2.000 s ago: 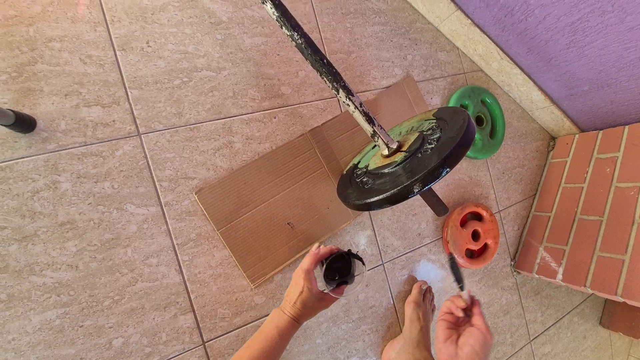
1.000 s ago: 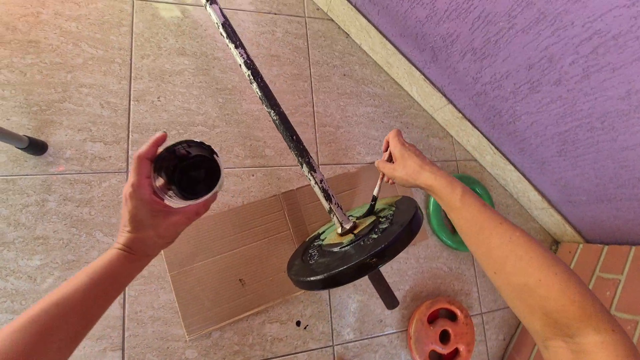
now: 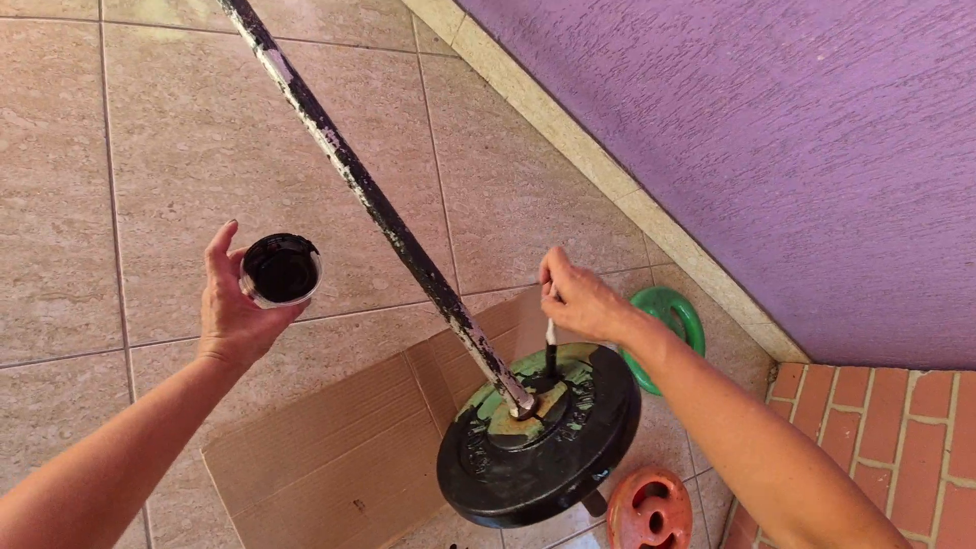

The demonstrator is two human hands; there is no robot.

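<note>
My left hand [image 3: 238, 309] holds a clear plastic cup of black paint [image 3: 282, 268] upright, left of the barbell bar. In my right hand [image 3: 583, 297] is a paintbrush [image 3: 550, 343], its dark bristles touching the upper face of a round weight plate [image 3: 541, 465]. That plate is mostly covered in black, with green and yellowish patches around its centre and raised lettering. Through its middle runs a barbell bar [image 3: 358, 183], streaked black and white with worn paint. A short dark bar end [image 3: 593, 502] sticks out below the plate.
Beneath the plate, flattened cardboard [image 3: 328, 450] lies on the tiled floor [image 3: 267, 152]. A green weight plate [image 3: 690, 320] is partly behind my right forearm, and an orange one [image 3: 650, 511] lies lower right. A purple wall [image 3: 762, 152] and a brick structure [image 3: 884, 427] border the right side.
Two seconds ago my right hand held the brush away from the plate, near the orange plate; a second ago the brush was at the black plate. The cup stays in my left hand. The view has shifted.
</note>
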